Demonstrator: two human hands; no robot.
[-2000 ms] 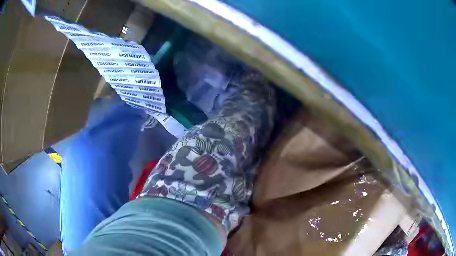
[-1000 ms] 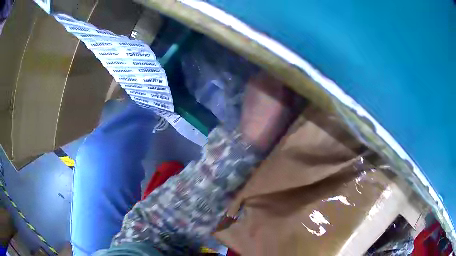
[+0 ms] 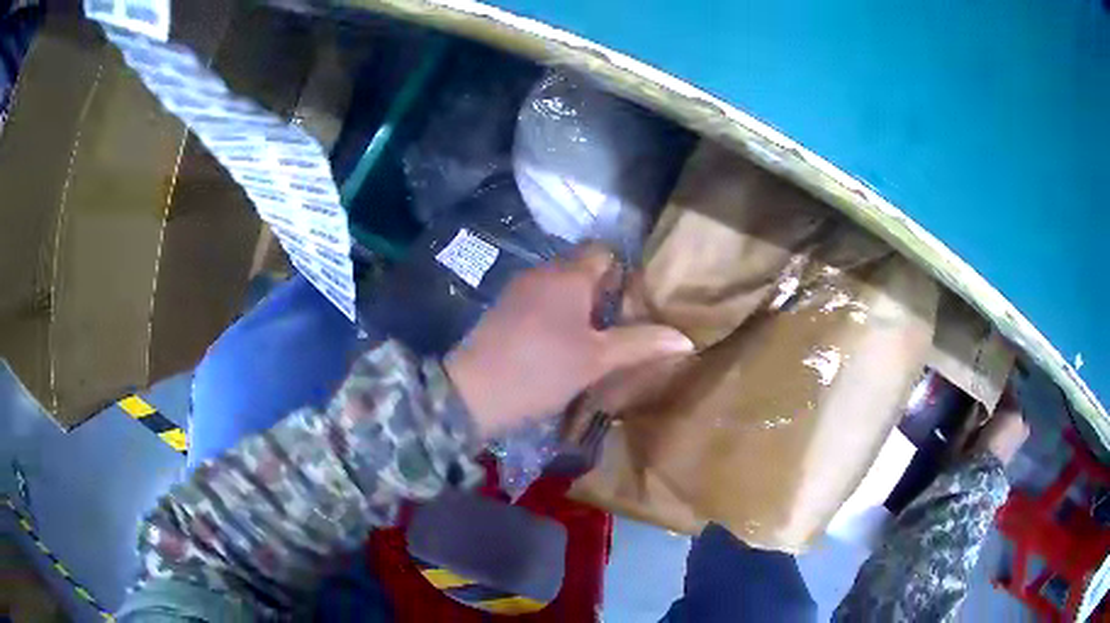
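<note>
A brown kraft-wrapped bundle (image 3: pixel 779 414) with shiny clear film lies half under the bench edge, in front of me. My left hand (image 3: pixel 572 347) is bare below a camouflage-patterned sleeve. It grips the bundle's left edge, thumb on the paper and fingers partly hidden. My right hand (image 3: pixel 1003 433), small at the far right, is at the bundle's right end beside a dark opening and cardboard flap; its fingers are hidden. A white barcode label strip (image 3: pixel 274 164) hangs at upper left.
The green-topped bench (image 3: pixel 876 97) curves overhead. Under it are a dark film-covered bundle (image 3: pixel 420 274) with a white label and a clear bag (image 3: pixel 566 158). A carton (image 3: pixel 104 231) stands left. A red stool (image 3: pixel 584 548) is below, another red stool (image 3: pixel 1053 523) at right.
My left hand has come out from under the bench onto the bundle's left edge. My right hand has appeared at far right. More of the bundle, the dark package and the red stool show.
</note>
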